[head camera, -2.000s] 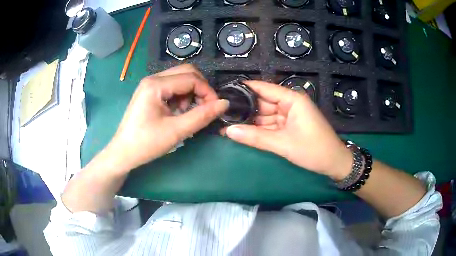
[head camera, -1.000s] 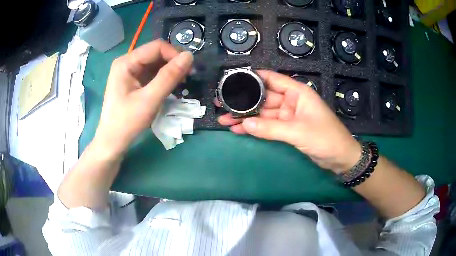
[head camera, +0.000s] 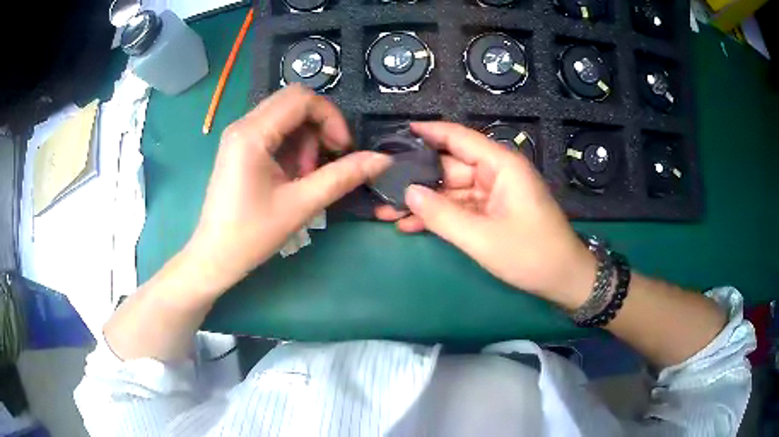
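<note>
A round dark watch body (head camera: 400, 177) is held in front of the foam tray (head camera: 530, 111). My right hand (head camera: 491, 201) grips it, with the thumb on its face and the fingers behind its right side. My left hand (head camera: 278, 183) touches the watch's upper left part with the thumb tip; its other fingers are curled and apart from the watch. The watch face looks dull grey-black, and its details are blurred. A white crumpled cloth (head camera: 297, 241) shows partly below my left hand, which hides the rest of it.
Several watch bodies lie back up in the tray's pockets. At the left are a translucent bottle (head camera: 169, 60), an orange stick (head camera: 228, 72) and white papers with a yellowish pad (head camera: 68, 158). A yellow item (head camera: 733, 12) is at the far right corner. Green mat (head camera: 410, 282) lies under everything.
One second ago my left hand was off the watch and the glossy black screen faced up. My left hand has moved right to the watch, which is now turned and tilted. More cloth is covered.
</note>
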